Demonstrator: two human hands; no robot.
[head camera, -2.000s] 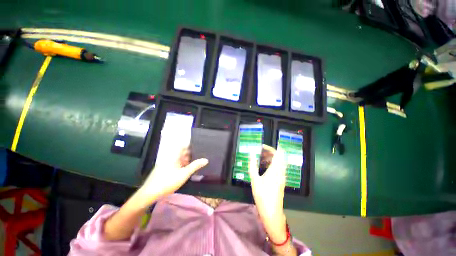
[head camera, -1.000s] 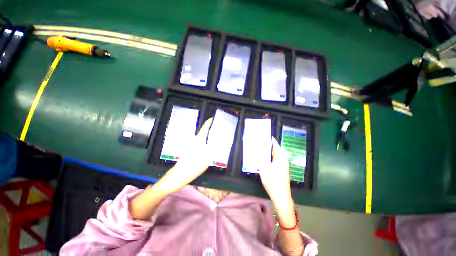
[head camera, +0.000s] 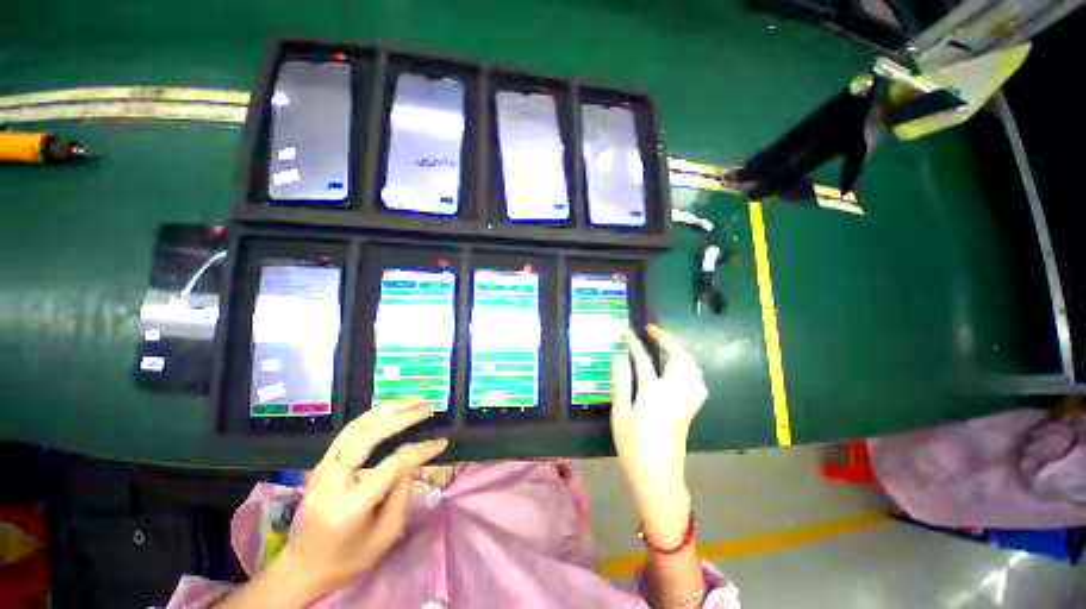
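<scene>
The near phone tray (head camera: 355, 357) holds phones in four pockets. Its leftmost phone (head camera: 295, 339) shows a pale screen with a green and red bar at the bottom. The other three phones, such as the second one (head camera: 413, 339), show green and white stripes. My left hand (head camera: 369, 476) is open, fingers spread, at the lower edge of the second phone. My right hand (head camera: 659, 387) is at the right edge of the rightmost phone (head camera: 599, 339), thumb and fingers apart, holding nothing visible. The far tray (head camera: 372, 131) holds several phones with pale grey screens.
A loose dark phone (head camera: 179, 309) lies left of the near tray. An orange screwdriver (head camera: 30, 146) is cut off at the left edge. Small black and white plugs (head camera: 711, 276) lie right of the trays. A black bracket arm (head camera: 816, 143) stands farther right. A pink sleeve (head camera: 977, 470) shows at lower right.
The view has shifted right. My left hand has moved back off the phones towards me. My right hand has moved from the third phone to the rightmost one. The second and third screens turned from white to green stripes.
</scene>
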